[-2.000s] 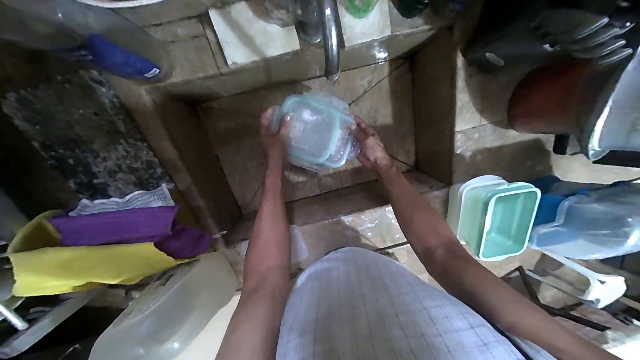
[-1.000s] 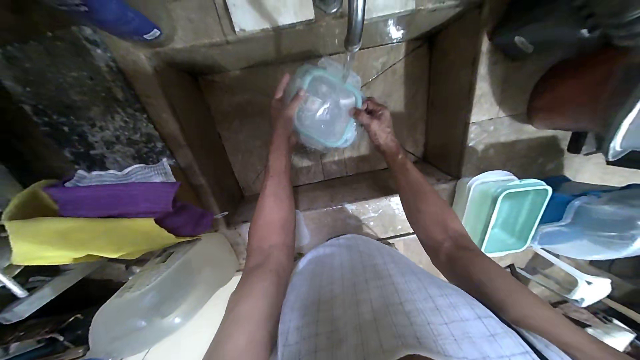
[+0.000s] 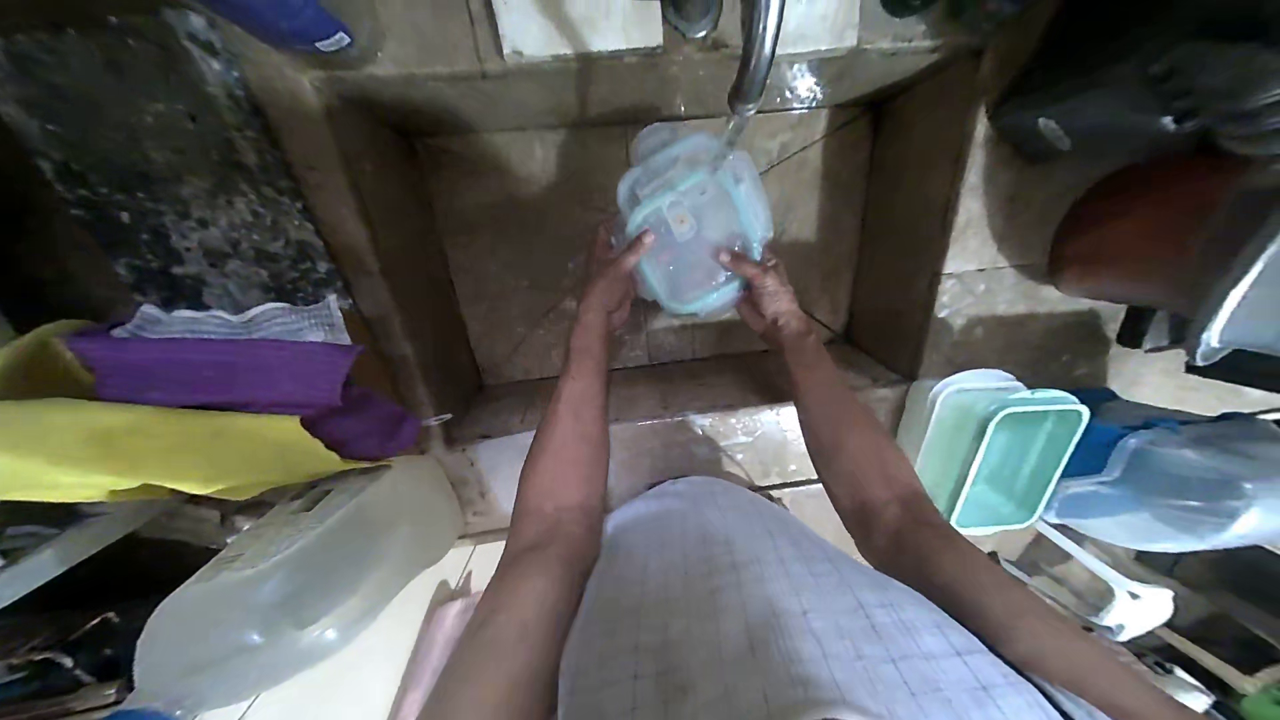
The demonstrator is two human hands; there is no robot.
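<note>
Several clear plastic container lids with pale turquoise rims [image 3: 690,240] are held together over a tiled sink basin [image 3: 530,230]. My left hand [image 3: 615,275] grips the lower left edge of the lids, its thumb on top. At their lower right edge, my right hand [image 3: 765,290] holds on with its thumb on the upper face. A thin stream of water runs from the metal faucet [image 3: 757,60] onto the far part of the lids. The fingers beneath the lids are mostly hidden.
Green and white plastic containers [image 3: 1020,460] stand right of the sink, near a clear plastic vessel [image 3: 1180,490]. Purple cloth [image 3: 210,370] and yellow cloth [image 3: 150,450] hang at left above a large translucent plastic bottle [image 3: 300,580]. A reddish-brown pot [image 3: 1140,235] is at upper right.
The lids, earlier bunched together between my hands, are now fanned out, with their far part under the water. Both hands have moved to the lids' near edge.
</note>
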